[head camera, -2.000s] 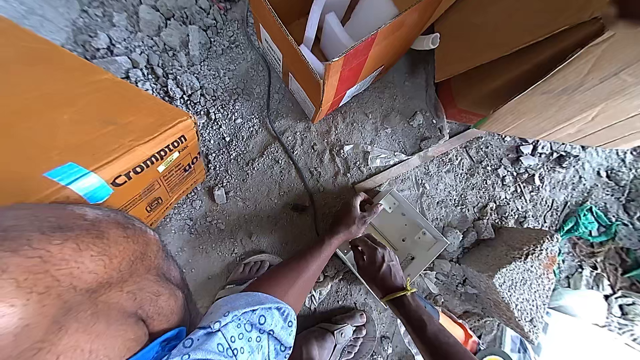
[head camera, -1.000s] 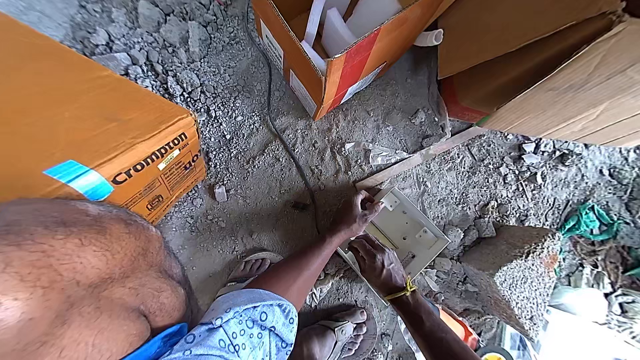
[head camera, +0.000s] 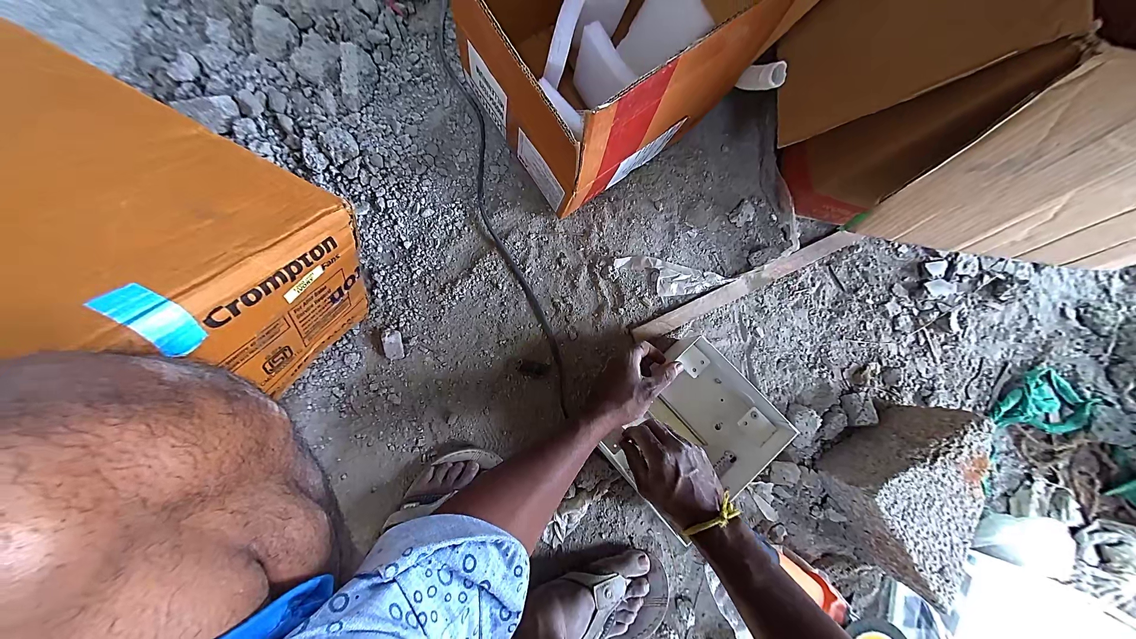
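Note:
A shallow off-white metal box [head camera: 765, 441], open side up, lies tilted on the dusty ground, with holes, small brackets and a rail-like strip inside. My left hand [head camera: 637, 383] is at its upper left edge, thumb and fingers bent around the rim. Just below, my right hand [head camera: 676, 475], with a yellow thread at the wrist, reaches over the lower left part of the box. Its fingertips point down and are curled; anything between them is hidden. The box's near left side is largely covered by both hands.
A Crompton carton [head camera: 160, 222] stands left, beyond a bare knee [head camera: 151, 497]. An open carton with white foam [head camera: 612, 133] is ahead; more cardboard [head camera: 1003, 160] is at right. A black cable [head camera: 510, 257], wooden strip [head camera: 745, 284], concrete block [head camera: 923, 497] and sandaled feet [head camera: 595, 595] surround the box.
My left hand's fingers have shifted slightly at the box's edge, and my right hand's fingers have changed pose a little. The box stays in about the same place.

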